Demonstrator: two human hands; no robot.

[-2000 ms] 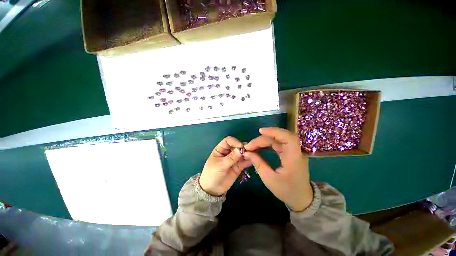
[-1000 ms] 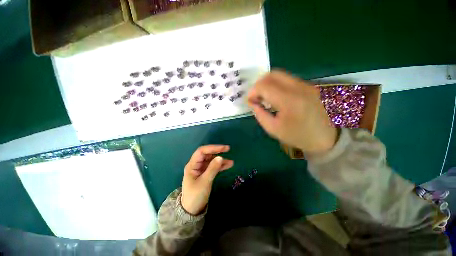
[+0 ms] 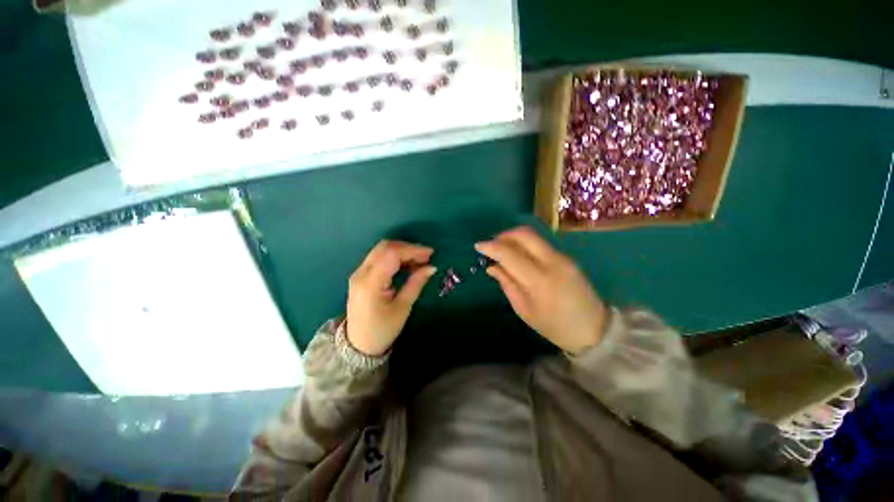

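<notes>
A few tiny pink-purple metallic pieces (image 3: 449, 282) lie on the green bench between my hands. My left hand (image 3: 380, 297) is left of them, thumb and fingers apart, with nothing visible in it. My right hand (image 3: 547, 290) is right of them; its fingertips are at a tiny dark bit, and I cannot tell whether they grip it. Small finished pieces (image 3: 328, 61) stand in rows on the white board (image 3: 431, 131) above. A shallow cardboard box (image 3: 728, 147) full of glittering pink-purple parts sits to the upper right.
A second white board (image 3: 157, 304) with clear film along its top edge lies to the left. A white rail (image 3: 804, 80) crosses the green bench. At the lower right, below the bench edge, are a brown carton (image 3: 799, 377) and looped pink cords (image 3: 845, 392).
The view has shifted, so the bench things sit higher in it. My right hand has come back from the white board to the loose pieces. My left hand remains beside them.
</notes>
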